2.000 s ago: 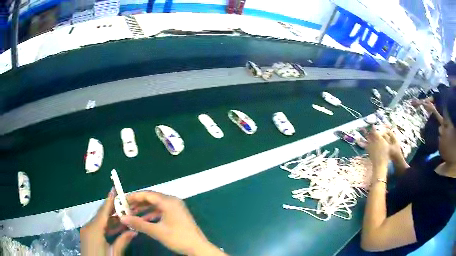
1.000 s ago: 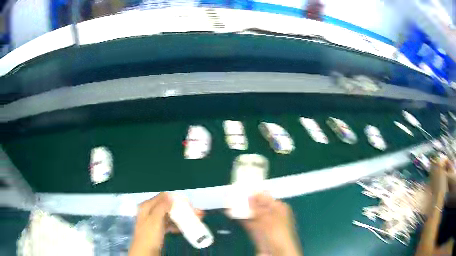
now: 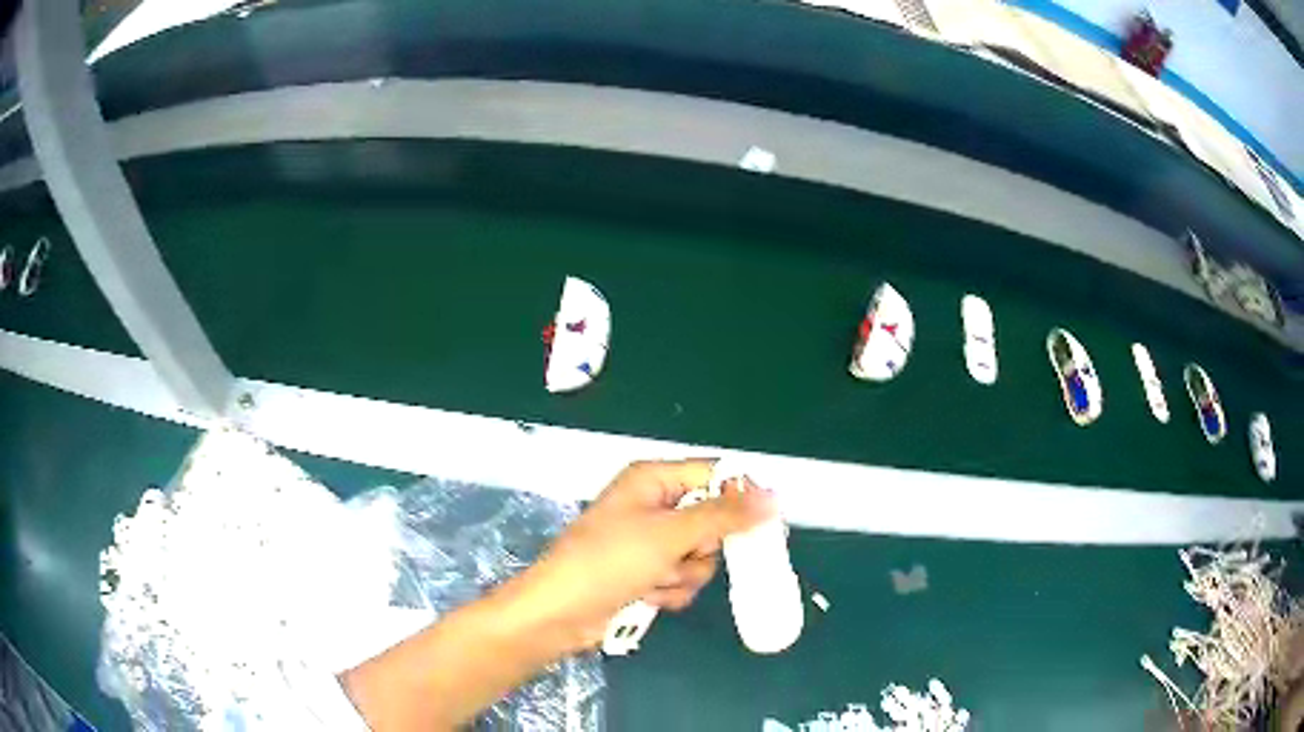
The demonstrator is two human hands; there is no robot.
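My left hand [image 3: 651, 551] reaches in from the lower left and grips two white plastic pieces. One is a smooth long oval cover [image 3: 765, 586] hanging below the fingertips. The other is a narrower piece [image 3: 629, 626] with small slots, partly hidden behind the fingers. My right hand is not in view. A large heap of small white inserts [image 3: 243, 572] lies at the left beside a crinkled clear plastic bag [image 3: 486, 529]. Another heap of small white parts [image 3: 922, 711] is cut off by the bottom edge.
The dark green belt [image 3: 715, 343] carries spaced white shells, some showing red and blue, such as one shell [image 3: 579, 336]. A pale edge rail [image 3: 915, 498] runs across. A grey-white upright [image 3: 122, 243] stands at left. White cords [image 3: 1237, 629] lie heaped at right.
The view has swung left, showing the upright and insert heap. My right hand, earlier holding a white piece, has left the picture. My left hand now holds two pieces.
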